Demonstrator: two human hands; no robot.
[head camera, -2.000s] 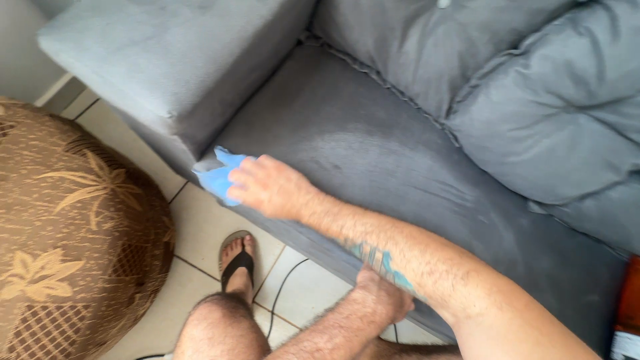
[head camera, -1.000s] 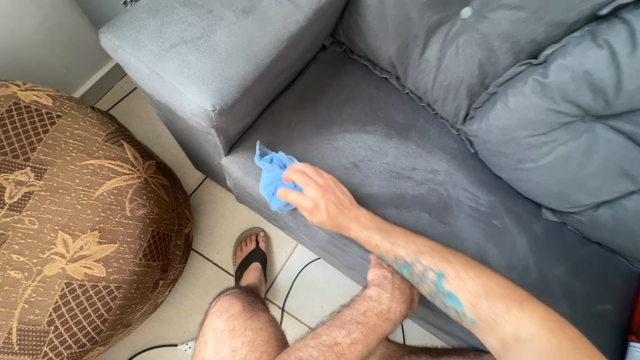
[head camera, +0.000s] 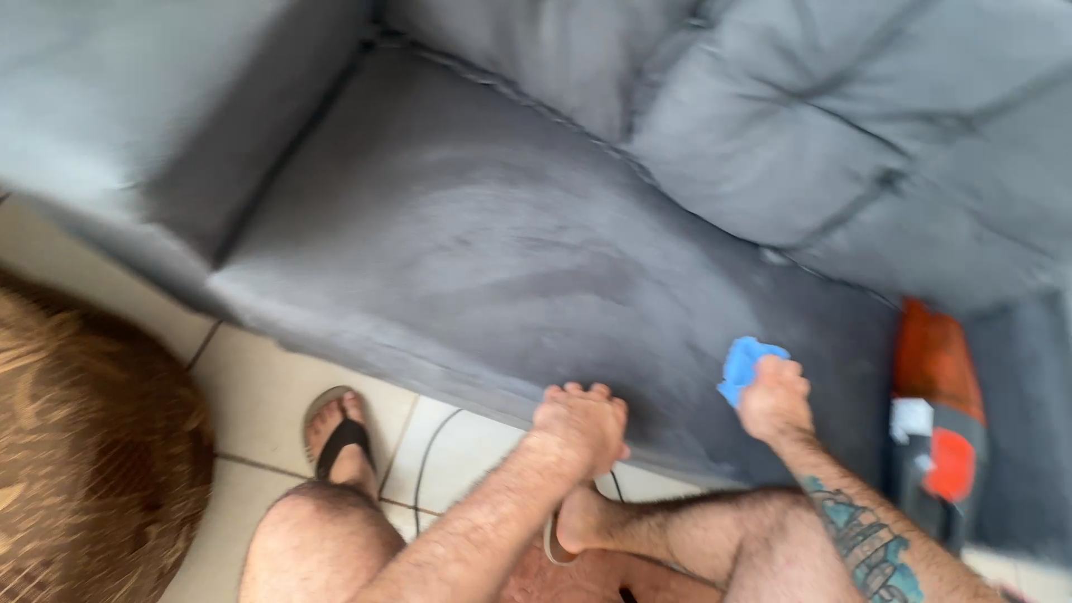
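My right hand (head camera: 777, 398) grips a crumpled blue cloth (head camera: 745, 364) over the right part of the seat of a grey upholstered sofa (head camera: 502, 243). The cloth sticks out past the fingers on the hand's upper left side. My left hand (head camera: 582, 423) lies with its fingers on the front edge of the seat and holds nothing that I can see. Lighter brushed streaks curve across the middle of the seat fabric. Where the palm of my left hand rests is hidden.
An orange and grey handheld vacuum cleaner (head camera: 938, 402) lies at the seat's right end. A brown patterned pouf (head camera: 92, 452) stands at the lower left, blurred. A black cable (head camera: 423, 461) runs over the tiled floor (head camera: 251, 402) between my feet. Tufted cushions (head camera: 779, 126) line the sofa's back.
My right hand has moved with the blue cloth from the seat's left front corner to its right part. My arms no longer cross. The view has shifted right, showing more of the orange appliance.
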